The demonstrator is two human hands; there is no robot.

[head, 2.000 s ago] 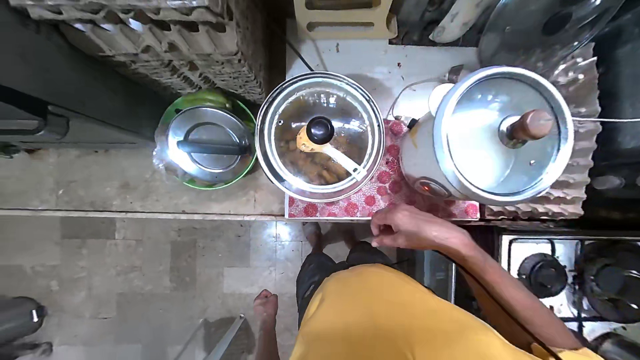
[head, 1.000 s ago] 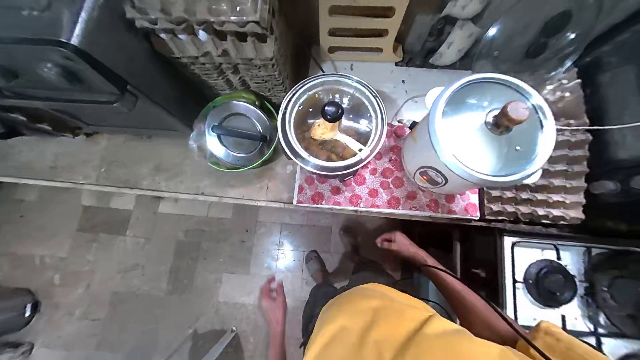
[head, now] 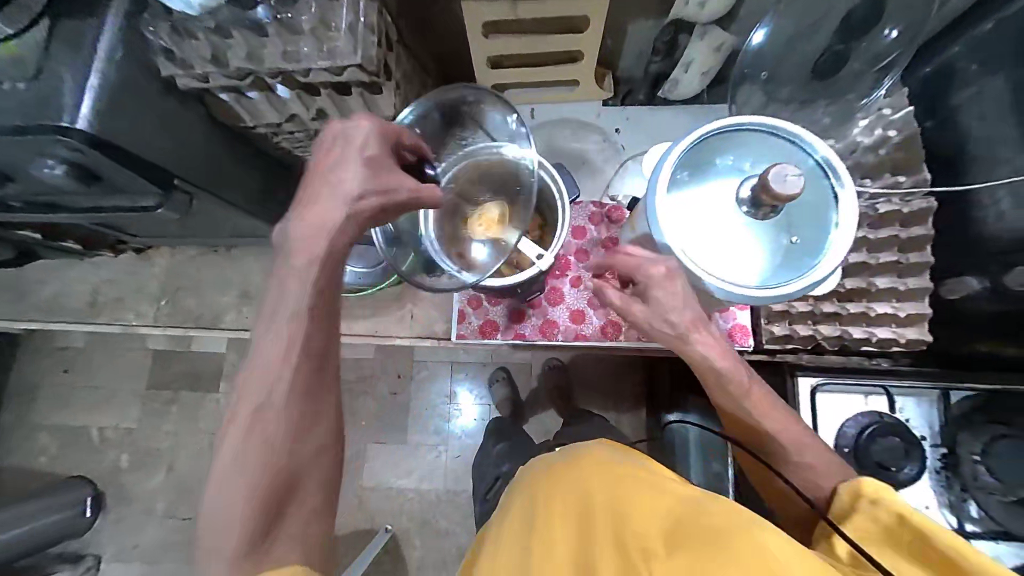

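Note:
My left hand [head: 364, 176] grips the dark knob of a glass pot lid [head: 468, 264], which is raised and tilted over the left part of a metal pot [head: 560, 192]. A spoon with a white handle [head: 534, 250] rests in the pot among brownish food, its bowl seen through the glass. My right hand [head: 652, 292] has its fingers apart above a red-and-white floral mat [head: 550, 318], beside a large rice cooker [head: 680, 276]. The cooker's lid [head: 720, 208] is on, with a wooden-looking knob [head: 780, 186]. Whether my right fingers touch the cooker, I cannot tell.
Stacked egg trays stand at the back left [head: 280, 72] and under the cooker's right side [head: 848, 320]. Another lidded container [head: 366, 268] is partly hidden behind the raised lid. A gas stove [head: 880, 448] is at lower right, a black appliance [head: 120, 136] at left.
My left hand has come up from low beside my body and taken hold of the lid's knob; the lid has been lifted off the pot. My right hand has moved up over the mat.

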